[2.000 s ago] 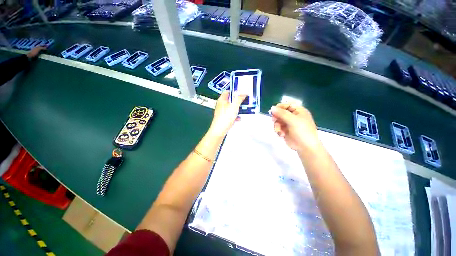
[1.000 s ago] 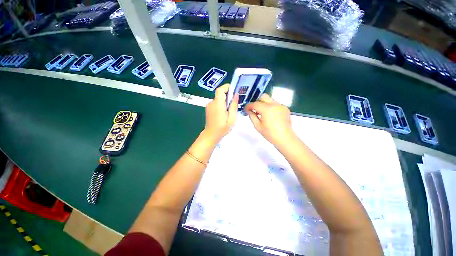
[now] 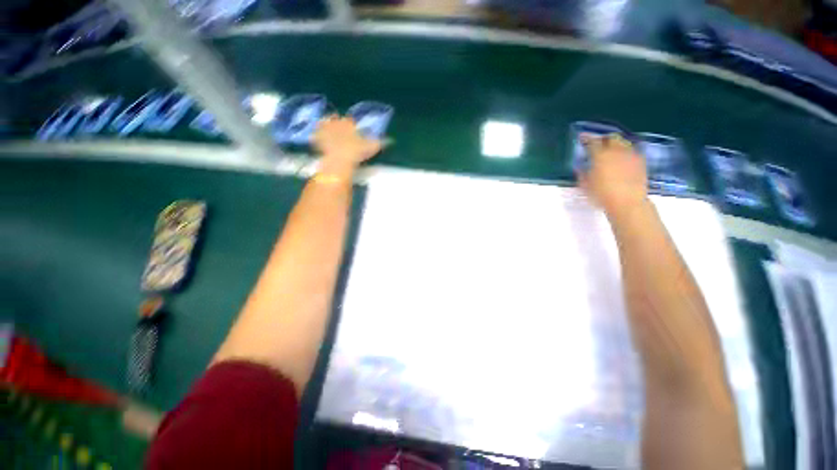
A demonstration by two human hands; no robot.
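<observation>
The frame is blurred. My right hand [image 3: 617, 170] is on a light-blue housing [image 3: 587, 138] on the green belt, at the left end of the right-hand row; its fingers cover part of the housing. My left hand [image 3: 347, 144] is over the belt beside another light-blue housing [image 3: 372, 119]; blur hides whether its fingers grip it. The shiny sticker sheet [image 3: 468, 303] lies on the bench below and between my forearms.
A patterned phone [image 3: 174, 246] with a braided strap [image 3: 143, 353] lies at left. More housings [image 3: 734, 174] stand on the belt [image 3: 440, 83] on both sides. A pale post [image 3: 197, 78] rises at upper left. Spare sheets [image 3: 808, 340] lie at right.
My hands have moved apart. The housing held up between them is now down on the belt at right under my right hand. My left hand has moved left to the belt housings; the view has shifted.
</observation>
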